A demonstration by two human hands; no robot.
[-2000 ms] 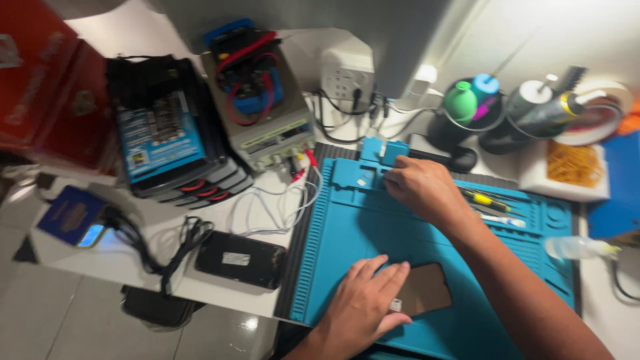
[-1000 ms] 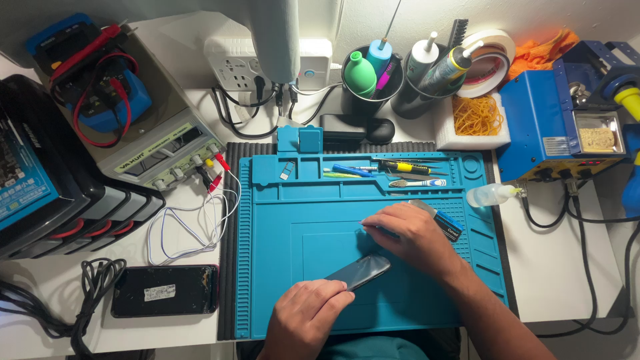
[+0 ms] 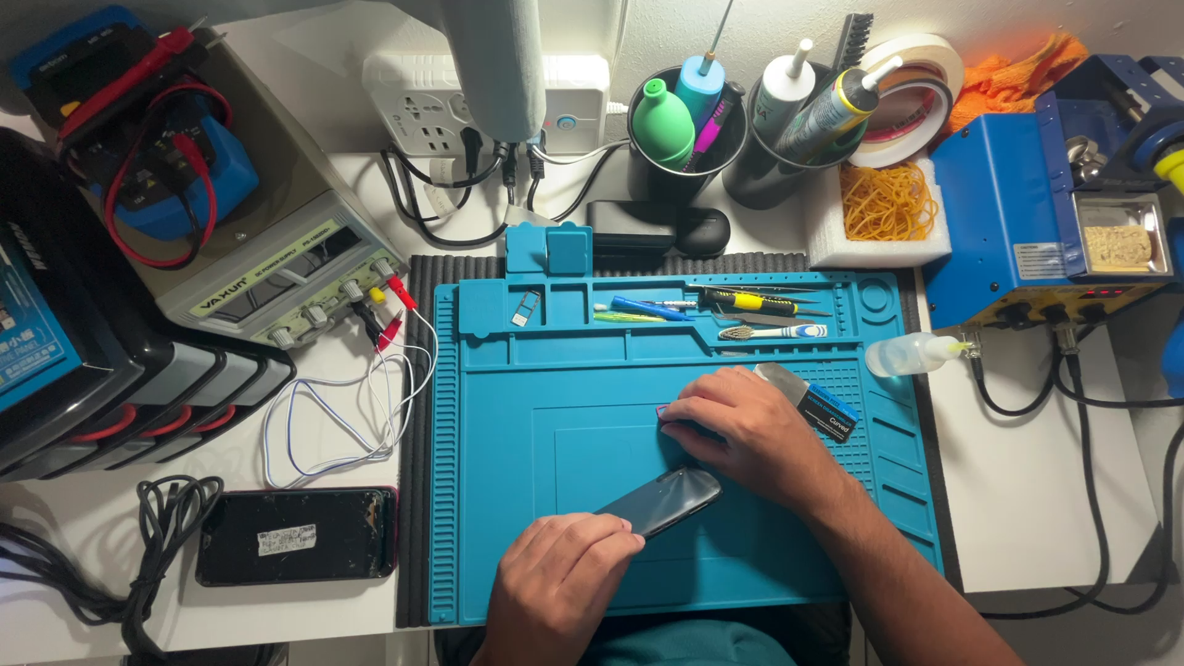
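A dark smartphone (image 3: 661, 502) is tilted over the teal silicone repair mat (image 3: 499, 481), its lower left end gripped by my left hand (image 3: 569, 573). Just above its far end, my right hand (image 3: 740, 430) pinches a small, mostly hidden item with a purple edge (image 3: 660, 413). Beside the right wrist lies a black and blue packet (image 3: 826, 412) on the mat. The mat's upper trays hold a small white and clear piece (image 3: 526, 308), a yellow and black screwdriver (image 3: 751, 302), a blue tool (image 3: 650, 308) and a toothbrush (image 3: 773, 332).
Left of the mat are a cracked phone (image 3: 296, 536), a DC power supply (image 3: 287, 268) with thin leads, and coiled black cable (image 3: 153, 546). A dropper bottle (image 3: 916, 354) touches the right edge. Tool cups (image 3: 684, 139), rubber bands (image 3: 888, 203) and a blue soldering station (image 3: 994, 213) stand behind.
Two seconds ago my right hand was at the mat's upper left tray and the phone lay flat under my left hand. Now the right hand is near the tilted phone. The view has shifted.
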